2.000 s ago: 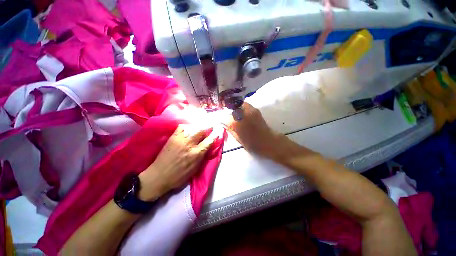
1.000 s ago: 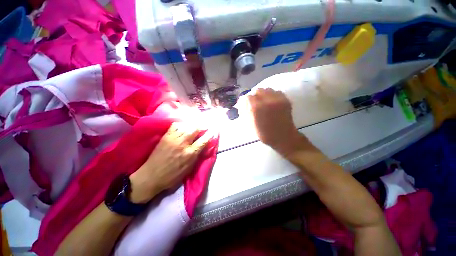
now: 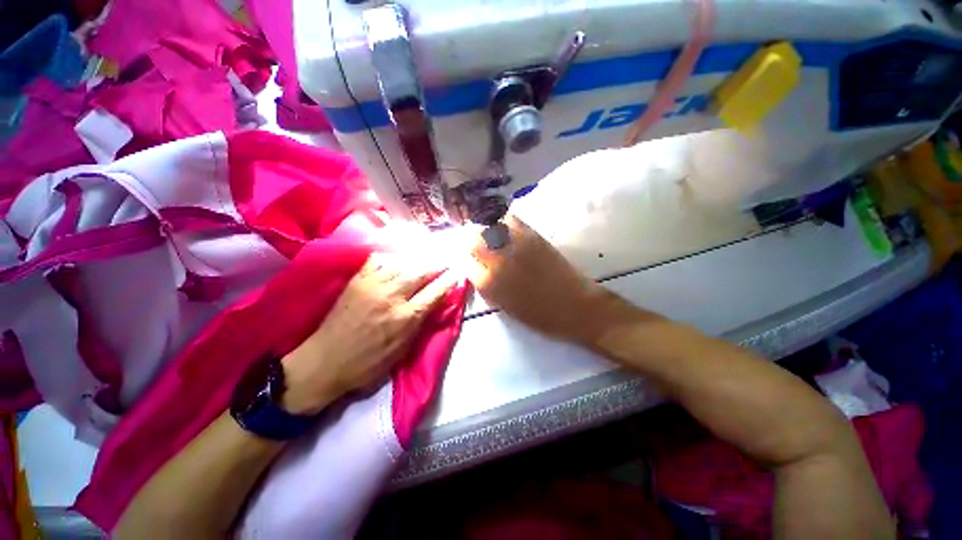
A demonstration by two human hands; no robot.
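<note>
A bright pink garment piece [image 3: 253,301] with pale lilac-white panels lies bunched left of the needle and hangs over the table's front edge. My left hand [image 3: 374,316], with a dark watch on the wrist, lies on the pink cloth, fingertips at the glaring lamp light. My right hand [image 3: 522,274] is beside the presser foot [image 3: 448,211], its fingertips in the glare near the cloth's edge; whether they pinch it cannot be told. The white sewing machine [image 3: 633,63] with a blue stripe stands over the work. The needle is hidden by glare.
Cut pink pieces [image 3: 174,90] lie heaped behind the garment. A blue basket [image 3: 37,63] is at the far left. A yellow plastic piece [image 3: 760,87] and a pink strip [image 3: 680,74] are on the machine head. Pink cloth [image 3: 891,448] lies below the table at right.
My right hand moved away from the needle to the right, then came back beside the presser foot. My left hand has stayed on the cloth. The view shifted slightly.
</note>
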